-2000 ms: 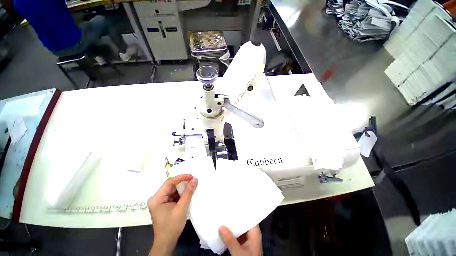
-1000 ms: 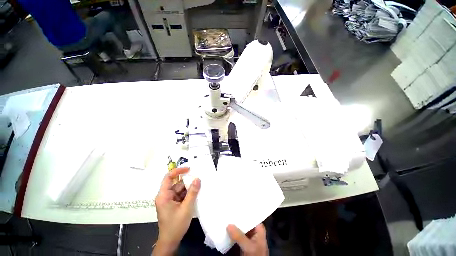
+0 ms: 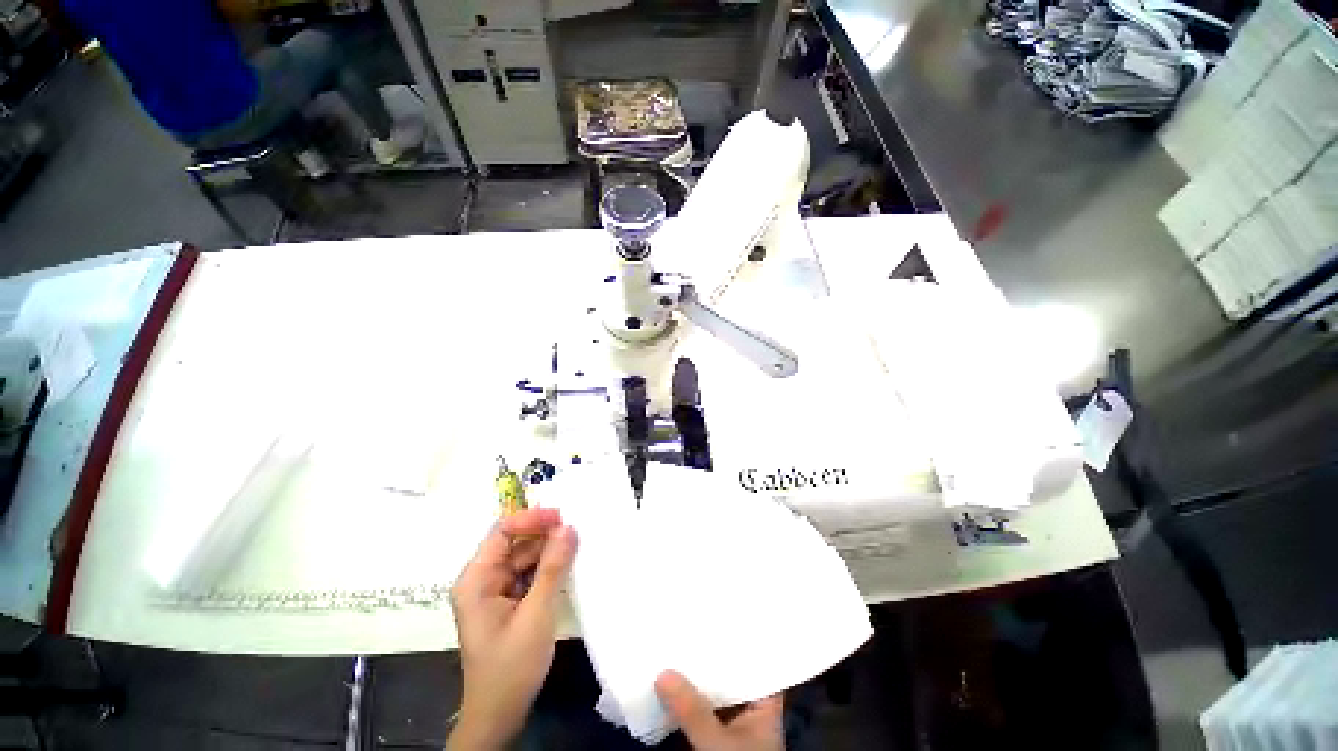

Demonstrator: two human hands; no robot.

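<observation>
A white fabric panel (image 3: 719,594) lies in front of the sewing head (image 3: 653,426), its upper edge near the needle area, with layered edges at its lower left corner. My left hand (image 3: 511,594) pinches the panel's left edge between thumb and fingers. My right hand (image 3: 716,719), cut off by the bottom edge, holds the lower edge with the thumb on top and fingers partly hidden. The white sewing machine (image 3: 866,506) has dark lettering. A yellow fitting (image 3: 509,487) stands just beyond my left fingertips.
A round knob on a post (image 3: 634,220) and a grey lever (image 3: 741,335) rise behind the sewing head. A white bundle (image 3: 976,426) lies over the machine's right. A pale strip (image 3: 232,514) lies left. Stacked white pieces (image 3: 1247,176) stand far right. A person in blue (image 3: 169,66) sits behind.
The panel has swung and spread to the right, showing more of its surface. Both hands keep hold of it and have shifted slightly. The whole view has moved a little.
</observation>
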